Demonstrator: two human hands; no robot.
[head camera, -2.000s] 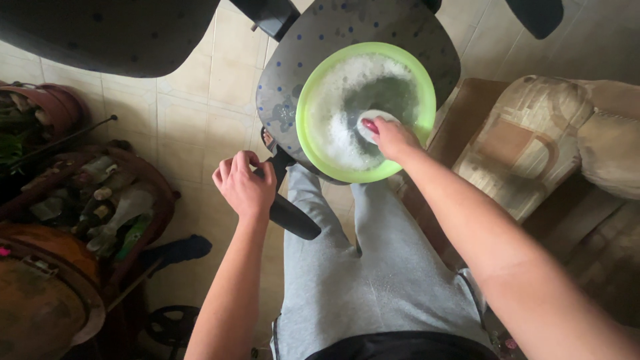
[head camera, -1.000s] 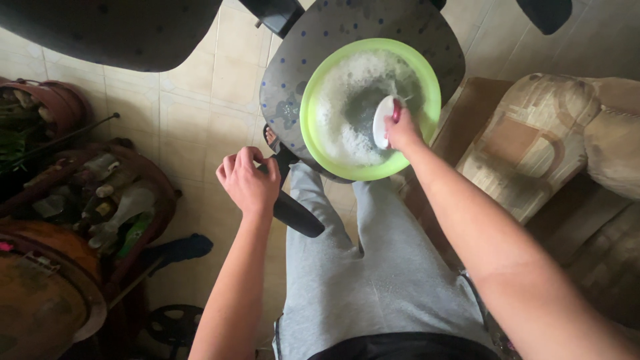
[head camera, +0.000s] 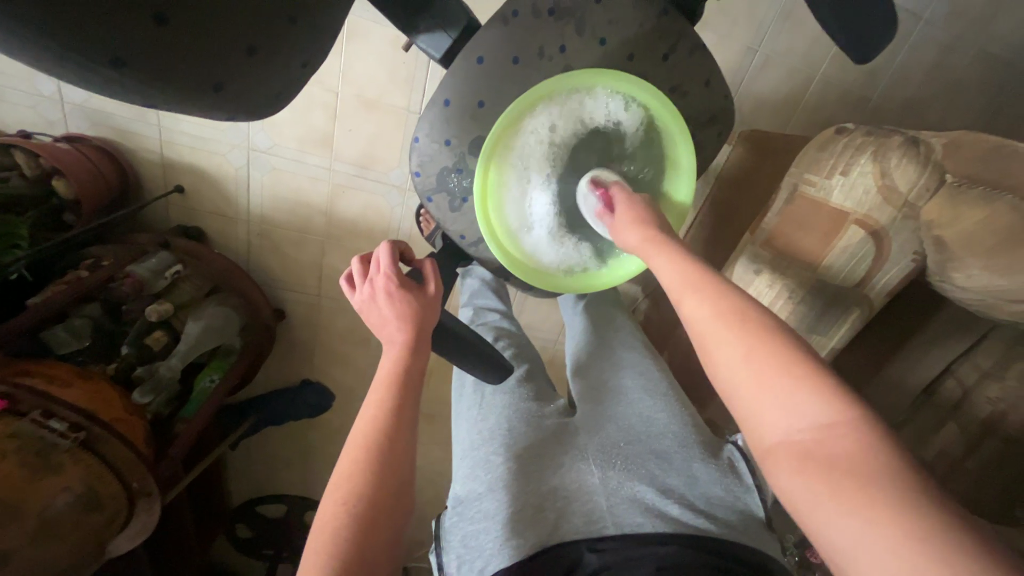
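Note:
A green plastic basin of foamy water stands on a dark chair seat with blue dots. Inside the basin, my right hand grips a white scrubbing brush with a reddish-pink part under the fingers; the side with any bristles is hidden. My left hand rests on the end of the chair's black armrest, left of and below the basin. Its fingers are curled, and I see no separate object in it.
To the right is a sofa with patterned cushions. At the left stand a brown basket of bottles, a reddish pot and a dark blue cloth. Another dark chair part juts in at the top left.
My right hand has moved the brush about within the basin; one second ago the brush was tilted more upright near the basin's right side. My left hand has stayed at the armrest.

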